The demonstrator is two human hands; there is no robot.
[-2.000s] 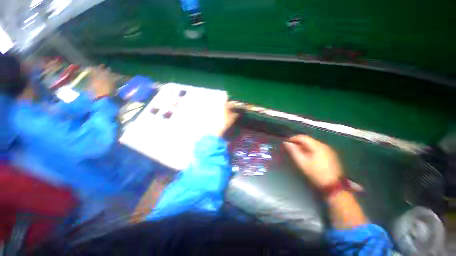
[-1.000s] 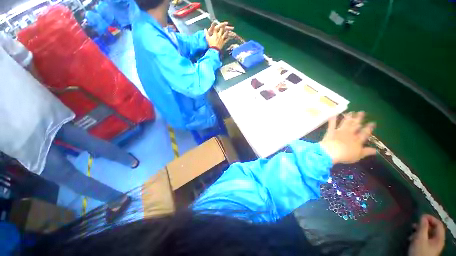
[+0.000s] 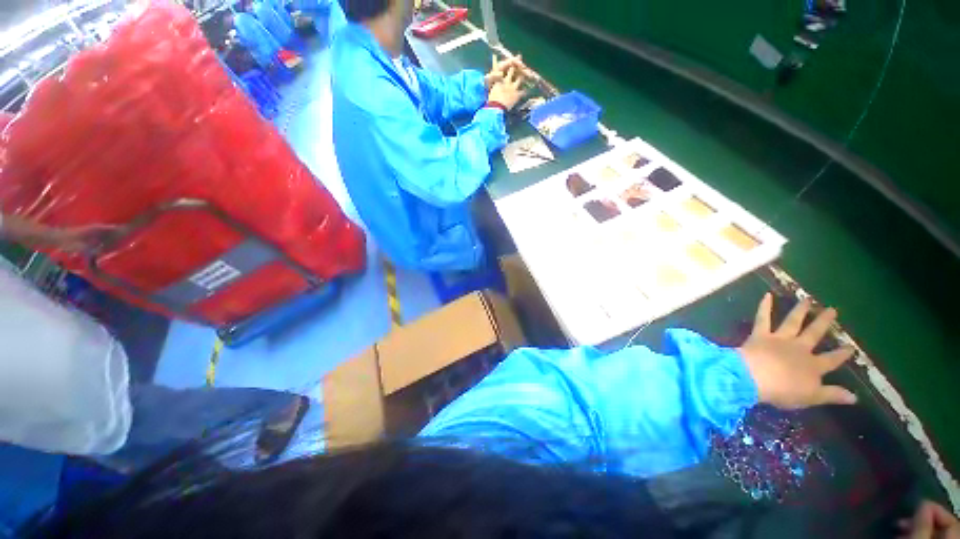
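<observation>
My left hand (image 3: 796, 361) is spread, fingers apart and empty, over the dark bench top near its chipped white edge. Just below it lies a loose pile of tiny glittering parts with dark red strands (image 3: 760, 459), partly beside my blue sleeve. My right hand (image 3: 931, 524) is cut off by the right edge of the picture; only some fingers show, and whether it holds anything cannot be seen. A white compartment tray (image 3: 621, 284) lies beyond my left forearm, with several dark parts in its far pockets.
A green conveyor (image 3: 726, 174) runs along the bench. A blue bin (image 3: 568, 124) stands beyond the tray. A person in a blue smock (image 3: 395, 137) is at the bench. An open cardboard box (image 3: 437, 342) is beside it. A red wrapped load on a cart (image 3: 179, 137) and another person (image 3: 58, 358) are at left.
The view has swung left and the bench now sits further right. My left hand has stayed spread beside the pile. My right hand has slipped mostly out of the picture.
</observation>
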